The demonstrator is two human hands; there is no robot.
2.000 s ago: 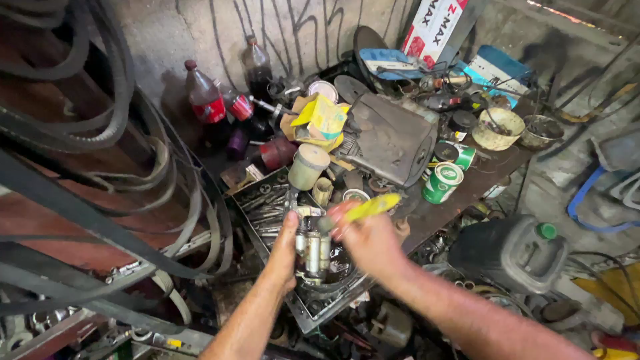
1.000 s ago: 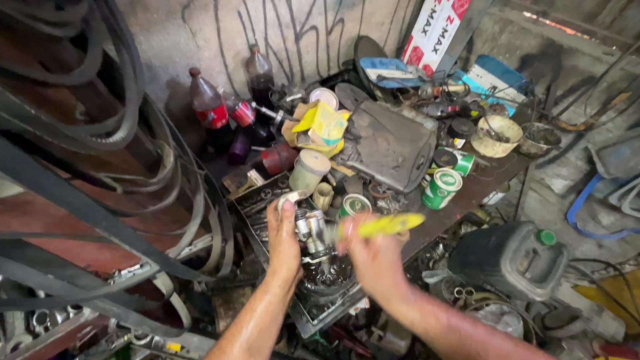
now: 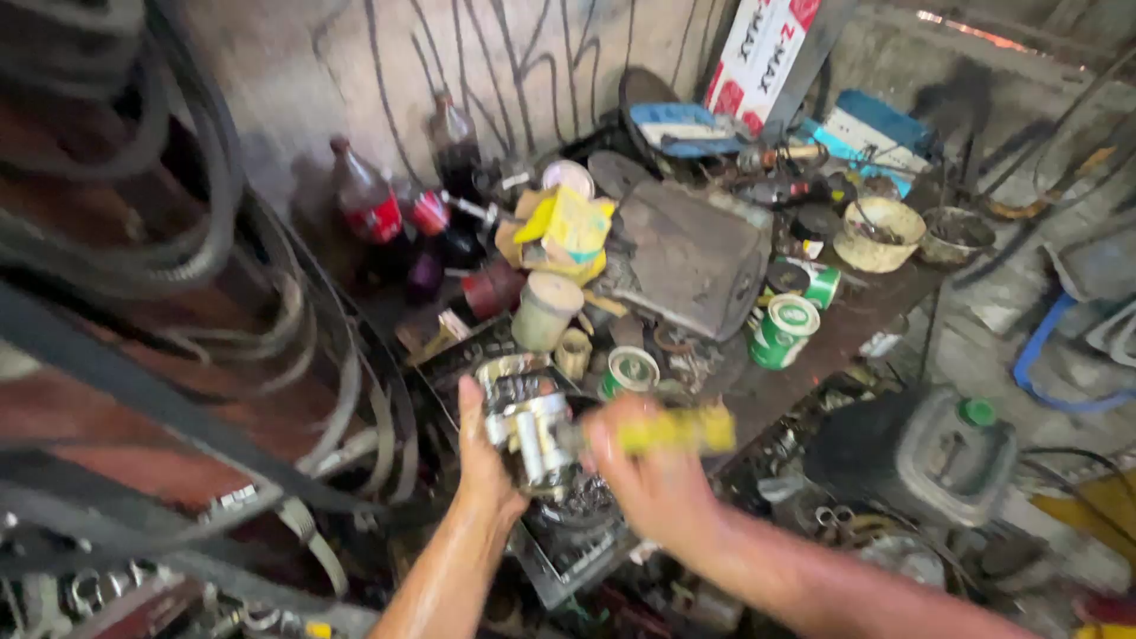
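My left hand [image 3: 486,461] grips a wet, shiny metal mechanical part [image 3: 531,430] by its left side, above a dark metal tray [image 3: 568,568]. A yellow-handled brush [image 3: 679,429], blurred by motion, is in my right hand [image 3: 643,461], its working end against the right side of the part. Beneath the part, a dark round container with glistening contents [image 3: 581,506] is partly hidden by it. Just beyond stand a pale lidded plastic jar [image 3: 546,311], a small metal cylinder [image 3: 573,353] and an open-topped or lidded green can [image 3: 631,371]; its top is unclear.
Cola bottles [image 3: 364,200], a yellow package [image 3: 564,226] and a dirty grey case [image 3: 692,257] lie towards the wall. Green cans [image 3: 784,332] and a cream bowl [image 3: 879,234] stand right. Rubber belts [image 3: 200,231] hang left; a dark jerrycan [image 3: 914,453] is beside the bench.
The metal part in my left hand has turned, showing a different side. My right hand still holds the yellow-handled brush against it.
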